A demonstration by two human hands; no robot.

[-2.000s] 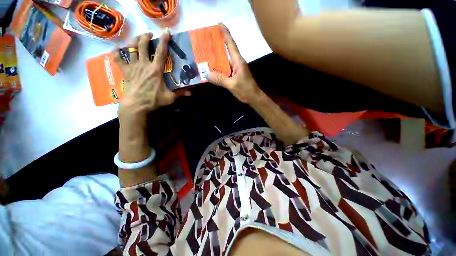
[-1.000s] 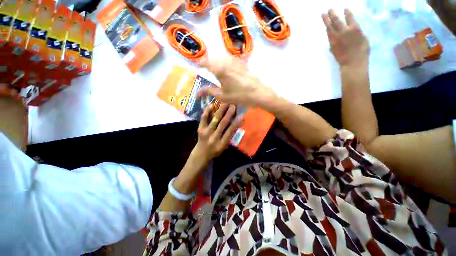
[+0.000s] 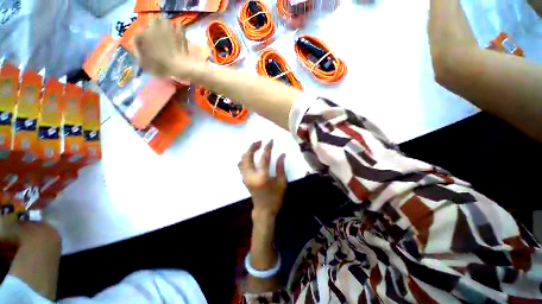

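Note:
Flat retail cartons (image 3: 128, 89), orange and dark grey, lie overlapped on the white table at upper left. My right hand (image 3: 159, 47) is blurred and reaches across over the top of them; whether its fingers grip a carton I cannot tell. My left hand (image 3: 262, 181), with a white bracelet at the wrist, is over the table's near edge, fingers apart and empty. Orange cord coils with black plugs and pale ties lie beyond it: a coil (image 3: 321, 58) to the right, another coil (image 3: 223, 43) further back, and a coil (image 3: 221, 105) partly under my right forearm.
Upright filled cartons (image 3: 50, 119) stand in a row at left. A neighbour's arm (image 3: 35, 246) is at lower left. Another person's arm (image 3: 475, 65) reaches in at upper right, near a small orange box (image 3: 505, 44). Clear plastic (image 3: 41, 29) lies at far left.
The carton between my hands is no longer held there. My right hand has moved far to the upper left. My left hand is off the carton, empty. The view has shifted.

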